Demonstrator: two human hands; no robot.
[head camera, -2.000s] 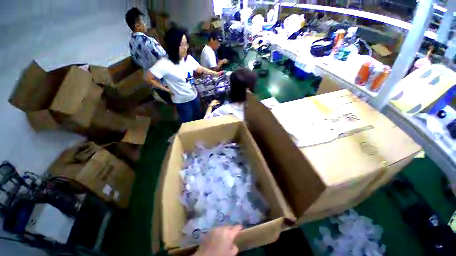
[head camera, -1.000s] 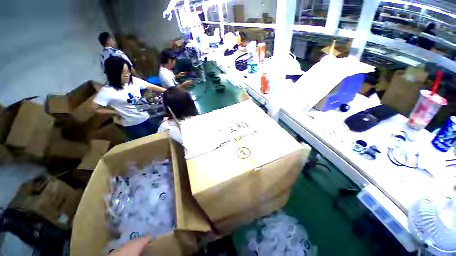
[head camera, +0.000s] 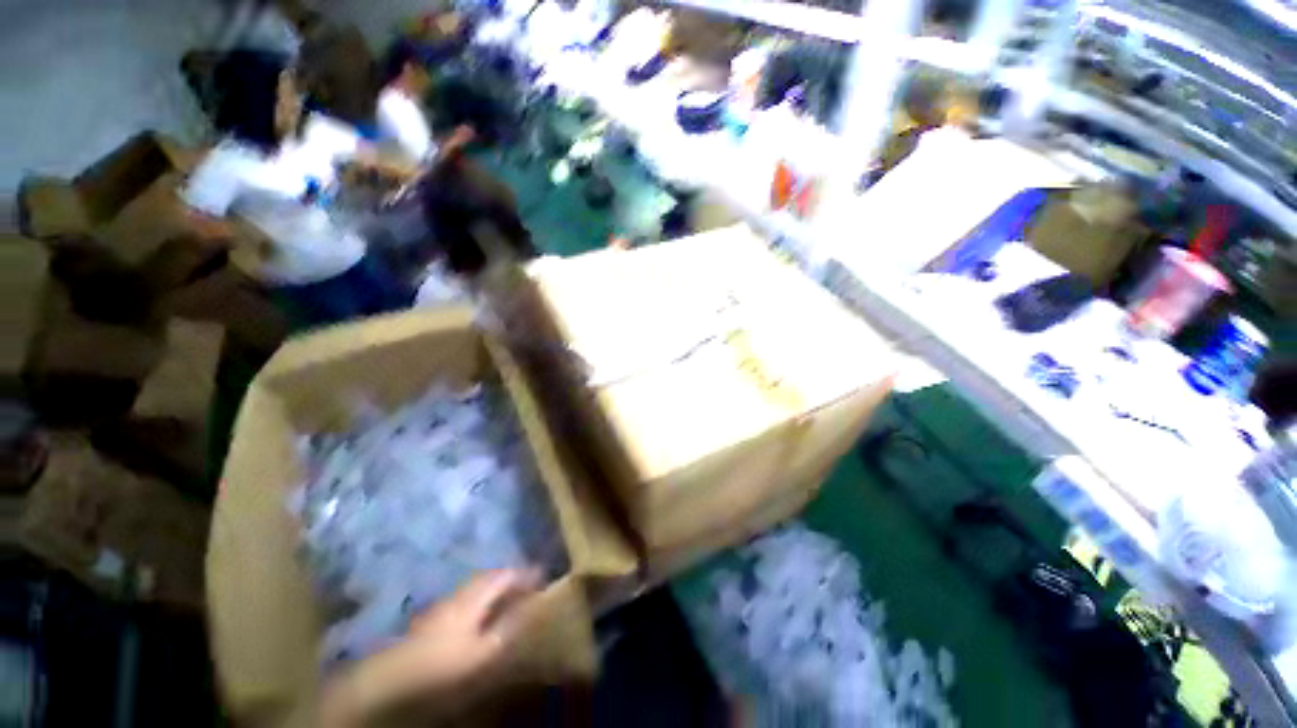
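The open brown carton (head camera: 259, 526) stands in front of me, left of centre. It holds a heap of translucent whitish fan blades (head camera: 413, 491). My left hand (head camera: 477, 619), bare and blurred, reaches from the lower left over the carton's near part, by its near right corner. Its fingers look bent; whether they hold a blade cannot be told. More translucent blades (head camera: 804, 612) lie in a pile on the green bench top, right of the carton. My right hand cannot be made out.
A large closed carton (head camera: 768, 462) stands against the open one's right side. The white shelf (head camera: 967, 363) runs along the right, with a blue can (head camera: 1226, 356), a pink cup (head camera: 1178, 292) and a white fan grille (head camera: 1220, 548). Coworkers sit or stand beyond; empty cartons (head camera: 128, 384) lie left.
The view has swung right since the oldest frame and is now blurred. My left hand has come further into the picture, with more forearm showing over the carton.
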